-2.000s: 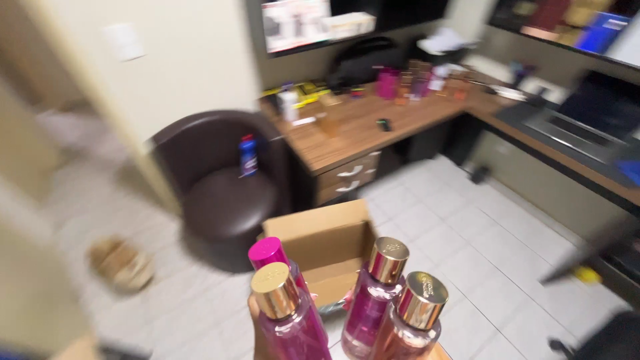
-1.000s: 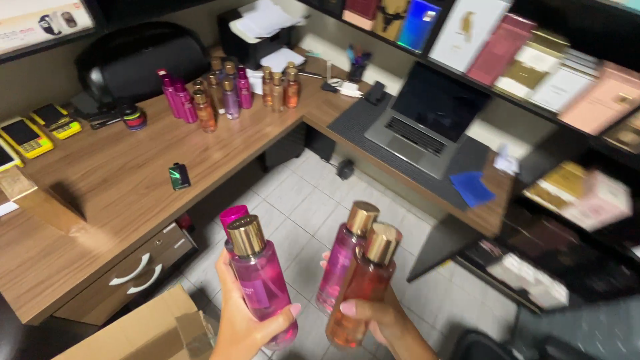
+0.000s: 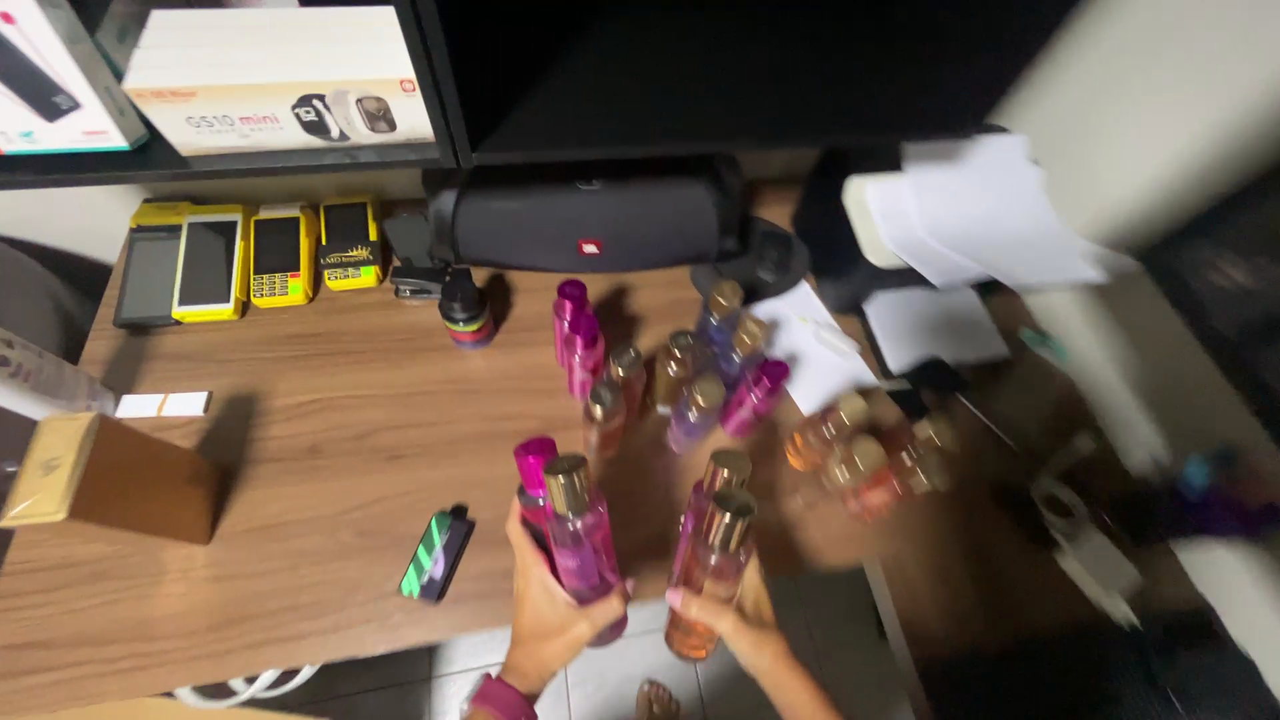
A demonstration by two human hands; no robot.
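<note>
My left hand [image 3: 560,620] is closed around two bottles: a pink body mist bottle with a gold cap [image 3: 583,550] and, behind it, one with a magenta cap [image 3: 536,470]. In my right hand [image 3: 735,620] are an orange-pink bottle with a gold cap [image 3: 708,590] and a pink bottle with a gold cap [image 3: 728,468]. Both pairs are held upright over the front edge of the wooden desk [image 3: 330,610]. Beyond them on the desk stand several pink, purple and amber bottles [image 3: 696,410], with more orange ones [image 3: 850,460] to the right, blurred.
A black portable speaker [image 3: 590,225] lies along the back, beside several yellow card terminals [image 3: 282,258]. A brown box [image 3: 130,480] stands at left. A small device with a lit screen [image 3: 437,555] lies near the front edge. White papers [image 3: 980,210] and a cable adapter [image 3: 1085,550] are at right.
The view has swung and come closer to the desk. My hands, with two bottles each, are now at its front edge, near the standing bottles; before, they were over the floor.
</note>
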